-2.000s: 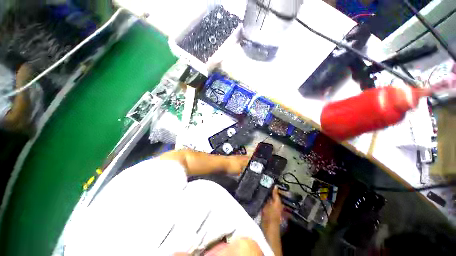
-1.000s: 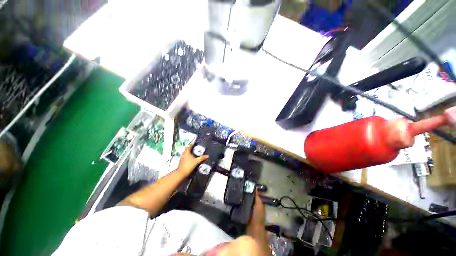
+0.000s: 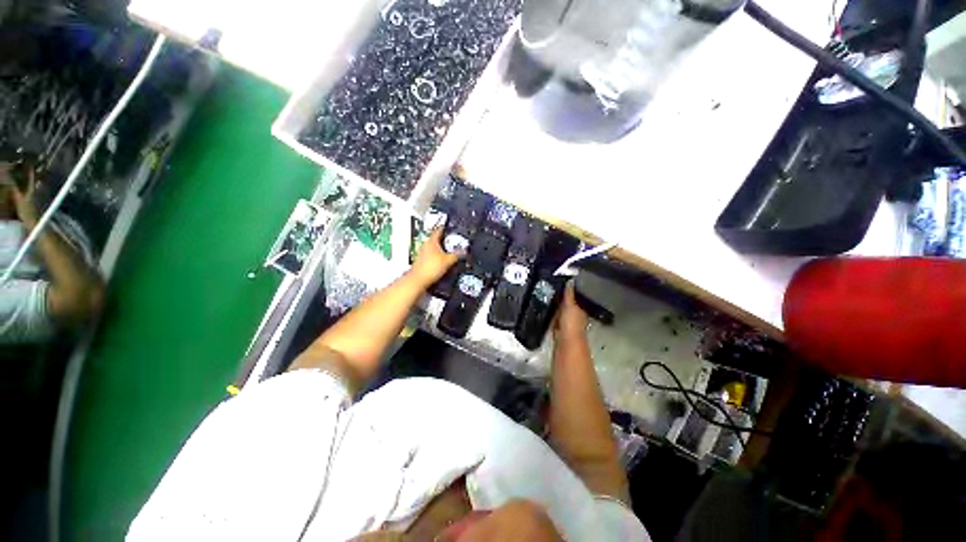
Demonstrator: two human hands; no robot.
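Observation:
Several black control box housings (image 3: 513, 282) lie side by side in a slanting row in front of me, each with a silver-white disc. My left hand (image 3: 434, 258) holds the left end of the row, its fingers over a housing beside the disc. My right hand (image 3: 571, 309) is at the right end, its fingers against the outer side of the rightmost housing (image 3: 541, 311); its fingertips are small and partly hidden. A dark, long tool, perhaps the electric screwdriver (image 3: 593, 304), lies just right of my right hand. The row hides most of the blue bins behind it.
Behind stands a white-rimmed box of black rings (image 3: 408, 90). Green circuit boards (image 3: 371, 224) lie left, beside the green conveyor (image 3: 201, 254). A red cylinder (image 3: 874, 318) juts in at right. A small white tray (image 3: 726, 418) holds a looped cable. Another person's arm (image 3: 66, 277) shows far left.
My left hand moved from the middle housings to the left ones. The separate groups of housings now form one closer row, nearer the bins. The right hand stayed at the right end. The view shifted.

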